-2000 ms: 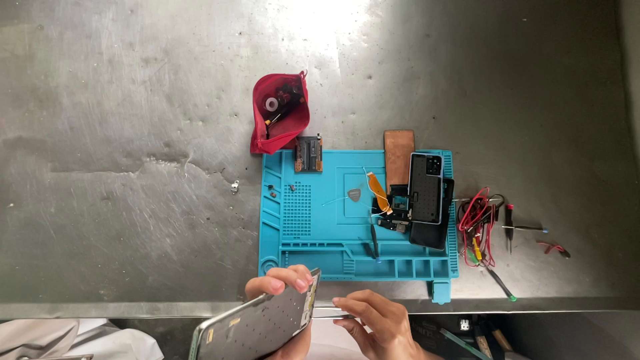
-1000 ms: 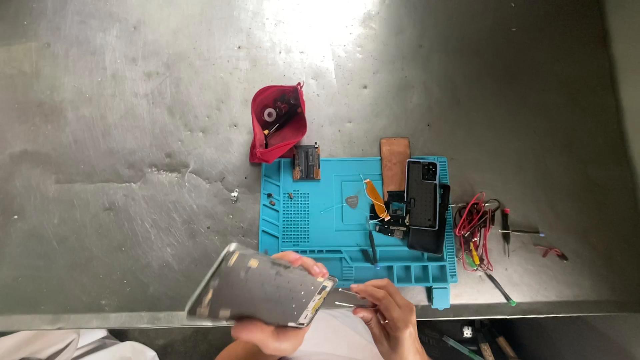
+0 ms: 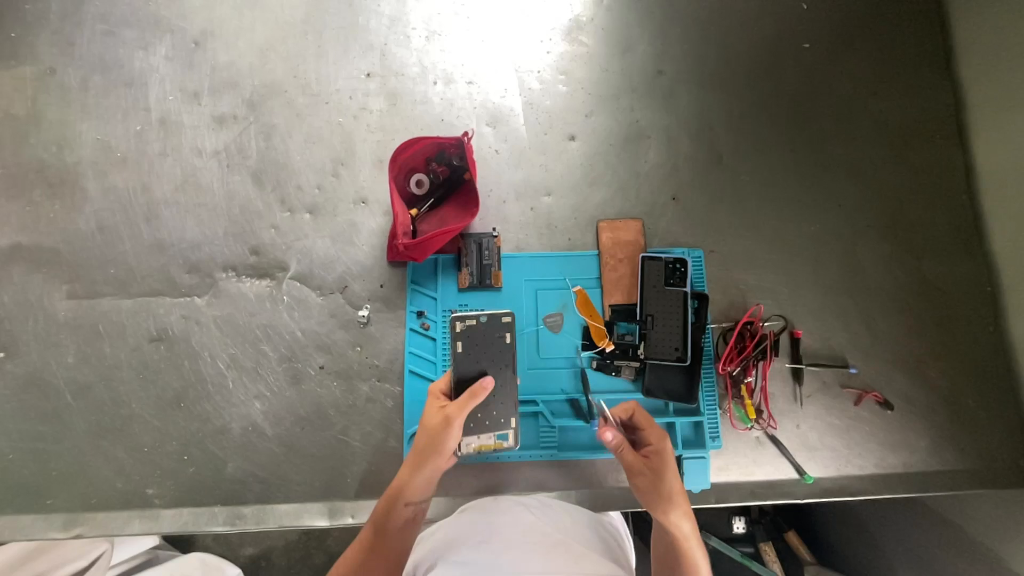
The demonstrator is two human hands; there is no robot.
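Observation:
My left hand (image 3: 450,416) grips the lower left side of a phone's mid-frame (image 3: 485,352), thumb across its dark, perforated face. The frame lies flat or just above the left part of a blue silicone repair mat (image 3: 532,380). My right hand (image 3: 640,448), over the mat's lower right trays, holds metal tweezers (image 3: 606,414) that point up and left. Beside them on the mat lies a dark screwdriver (image 3: 586,392). A phone battery (image 3: 480,260) rests at the mat's upper left edge. An orange flex cable (image 3: 592,318) and a grey triangular pick (image 3: 553,322) lie near the middle.
A red zip pouch (image 3: 432,232) with tools stands behind the mat. A phone back cover (image 3: 666,320) and a brown leather-like strip (image 3: 622,260) lie on the mat's right. Red test leads (image 3: 744,360) and several screwdrivers (image 3: 796,352) lie on the metal table farther right.
The phone frame, tilted in both hands' area at the table's front edge before, is now upright in view over the mat. My right hand with the tweezers has moved right, away from it.

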